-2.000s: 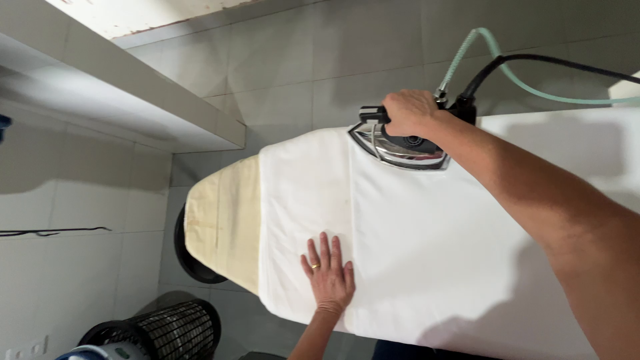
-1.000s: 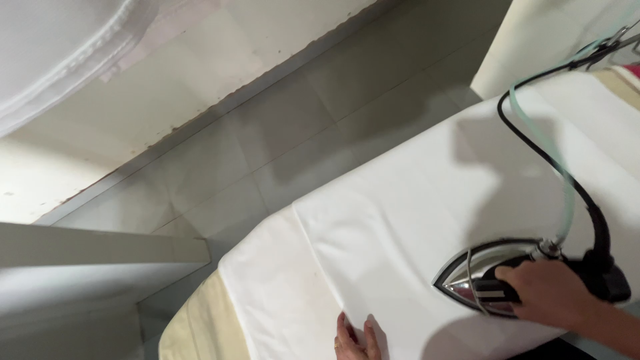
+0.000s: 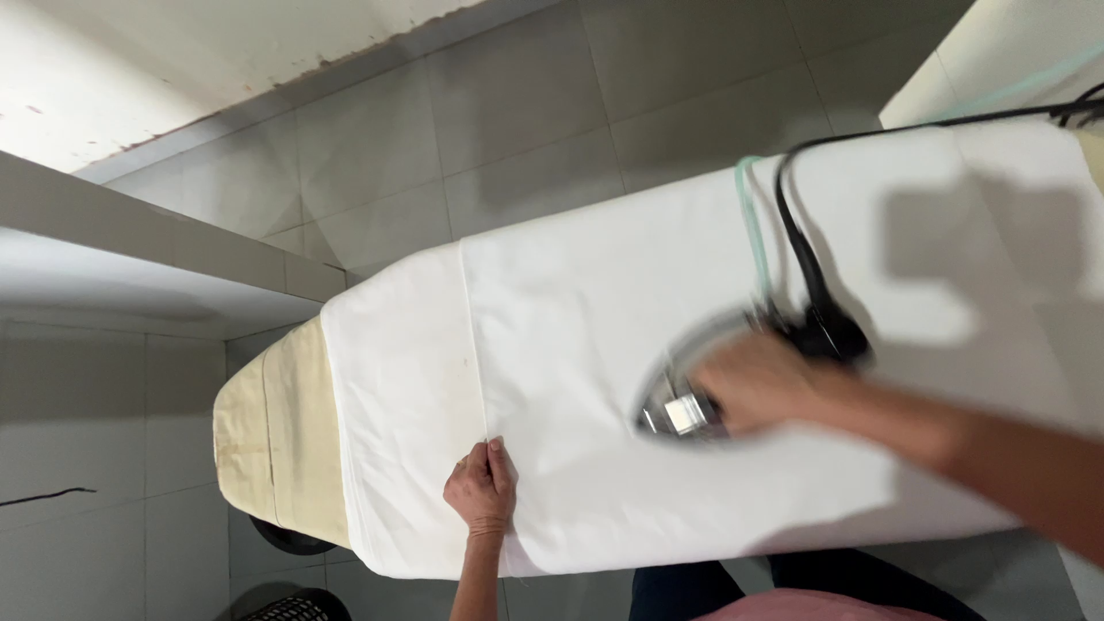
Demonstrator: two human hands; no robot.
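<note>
White cloth (image 3: 595, 345) with a seam across it lies over an ironing board, whose beige cover (image 3: 297, 431) shows at the narrow left end. My right hand (image 3: 759, 384) grips the handle of a steam iron (image 3: 686, 410), which is blurred and stands on the cloth with its tip to the left. A black cord (image 3: 798, 233) and a pale green hose (image 3: 752, 224) run from the iron's back over the board's far edge. My left hand (image 3: 483, 487) pinches the cloth at the seam between thumb and curled fingers, left of the iron.
A pale ledge (image 3: 172, 267) juts in at the left, near the board's narrow end. Below that end are a black round object (image 3: 289, 536) and a black plastic basket (image 3: 297, 606). A white block-like edge (image 3: 949, 69) stands beyond the board at the upper right.
The left hand lay flat with fingers spread two seconds ago and now pinches the cloth. The iron, near the board's far edge then, is now nearer the middle. The view has shifted.
</note>
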